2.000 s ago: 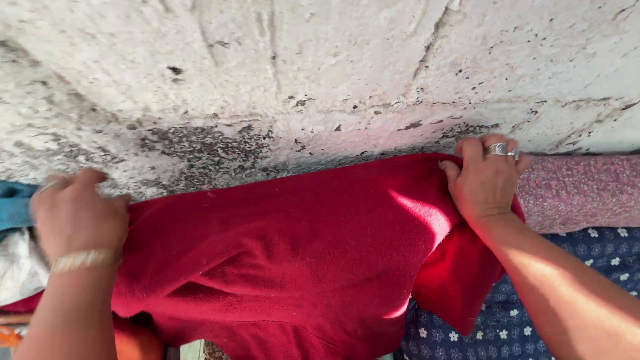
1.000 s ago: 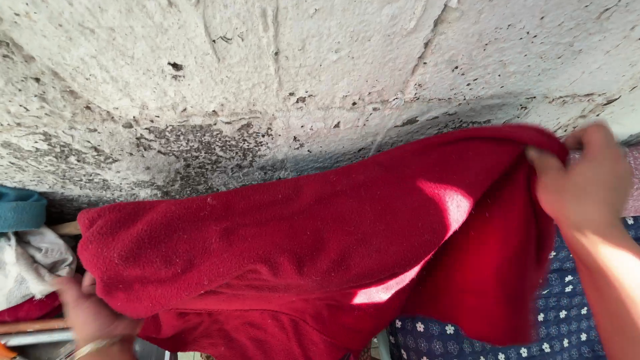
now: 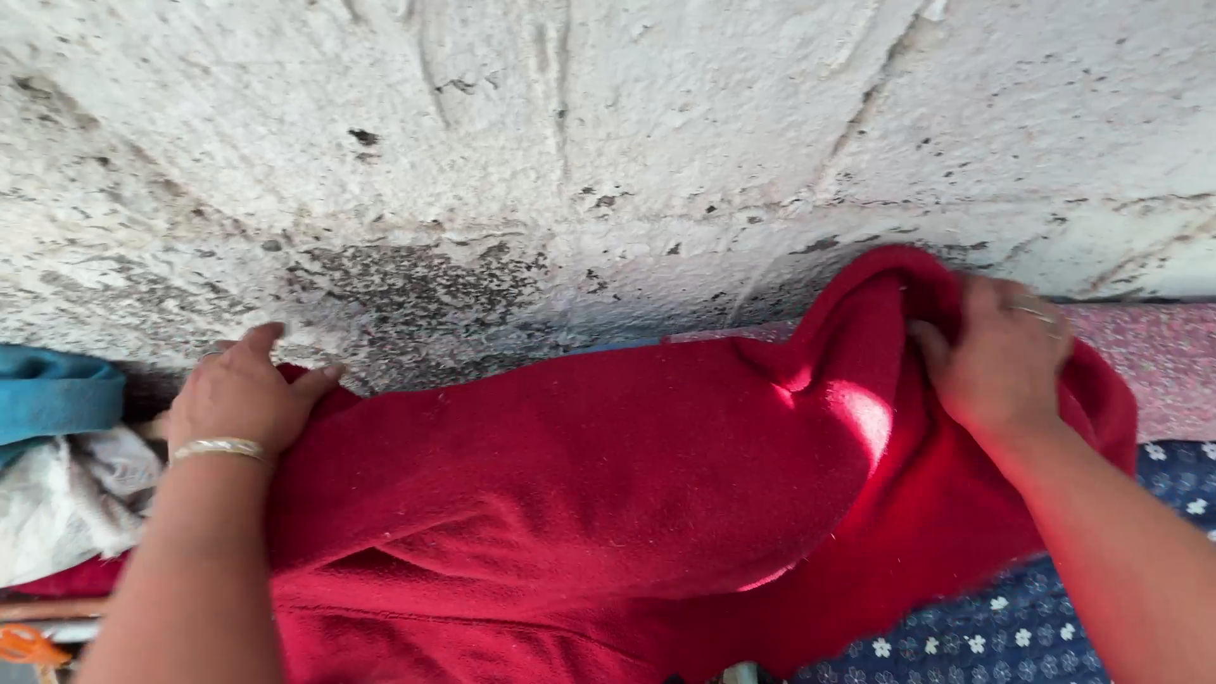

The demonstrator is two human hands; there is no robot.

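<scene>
A red fleece cloth [image 3: 589,475] hangs in folds between my hands, its upper edge close to the wall. At its upper left corner lies my left hand [image 3: 242,394], thumb and forefinger spread apart; whether its other fingers grip the fabric is hidden. My right hand [image 3: 1007,351] pinches a bunched, raised fold of the cloth at the upper right, with a ring on one finger. Sunlight falls in a bright patch beside that fold. Lower down, the cloth covers part of a navy flowered fabric [image 3: 978,636].
A rough, peeling white wall [image 3: 665,123] stands behind the cloth. On the left are a rolled blue cloth [image 3: 62,394], a crumpled white cloth [image 3: 71,503] and an orange plastic object [image 3: 28,646]. Pink speckled fabric [image 3: 1149,366] lies along the wall at right.
My left hand has moved up from the cloth's lower left to its upper left corner. The right part of the cloth, stretched out a second ago, is now gathered into a fold at my right hand.
</scene>
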